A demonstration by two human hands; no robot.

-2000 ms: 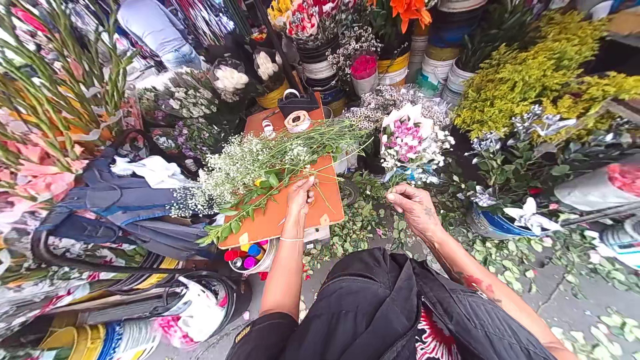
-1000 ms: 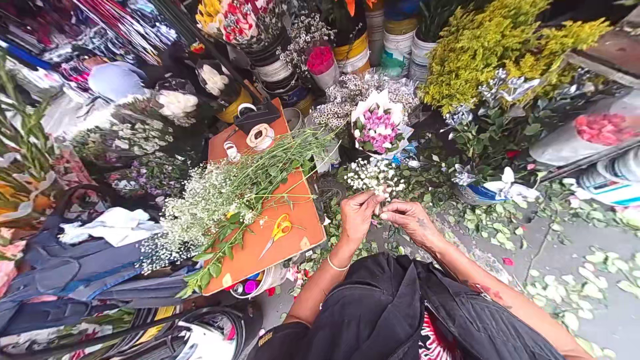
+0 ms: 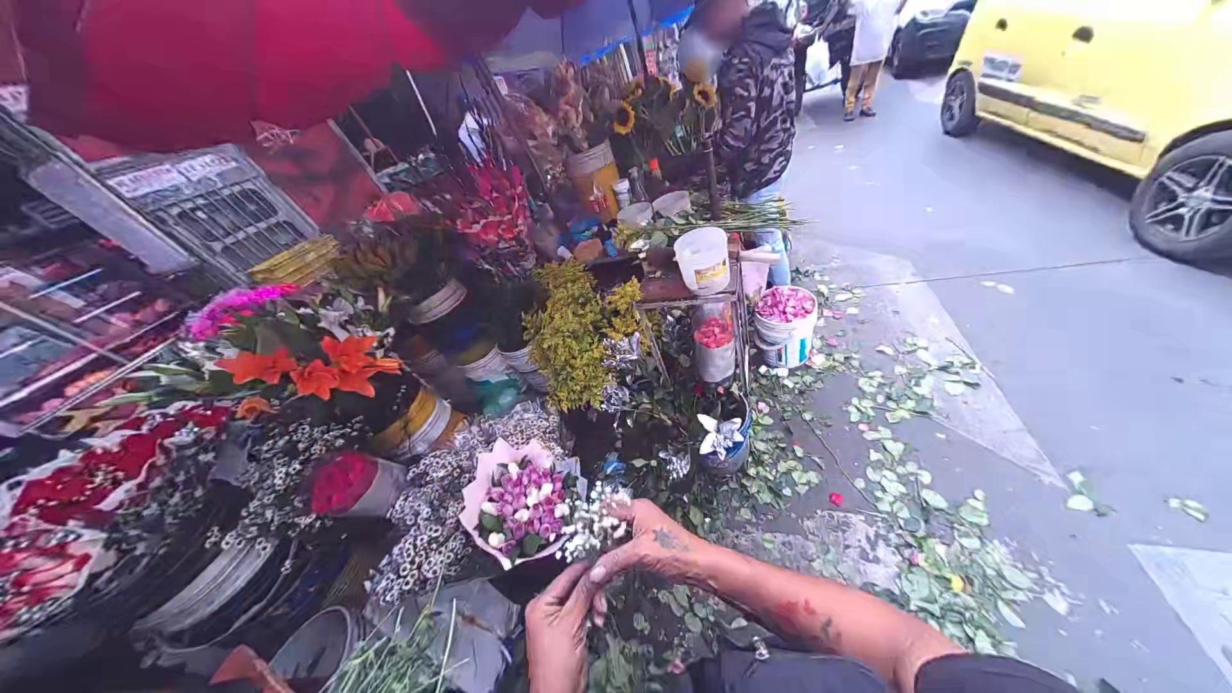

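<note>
My right hand [image 3: 650, 544] is closed around a small bunch of white baby's breath [image 3: 594, 523]. Just below it, my left hand [image 3: 561, 616] touches the right hand's fingers at the stems, which the fingers mostly hide. Directly behind the baby's breath stands a bouquet of purple and white flowers [image 3: 525, 508] in pale pink wrapping. Loose green stems [image 3: 395, 664] lie at the bottom edge, left of my left hand.
Small daisy-like flowers [image 3: 433, 539] and orange lilies [image 3: 318, 371] crowd the left. Ahead are yellow foliage [image 3: 575, 332], a petal-filled bucket [image 3: 786, 337] and a person [image 3: 756, 106]. Leaves [image 3: 905, 481] litter the pavement; a yellow car [image 3: 1088, 87] stands beyond.
The view has swung up toward the street. My hands, apart two seconds ago, are together at the baby's breath. The orange board and scissors are out of view.
</note>
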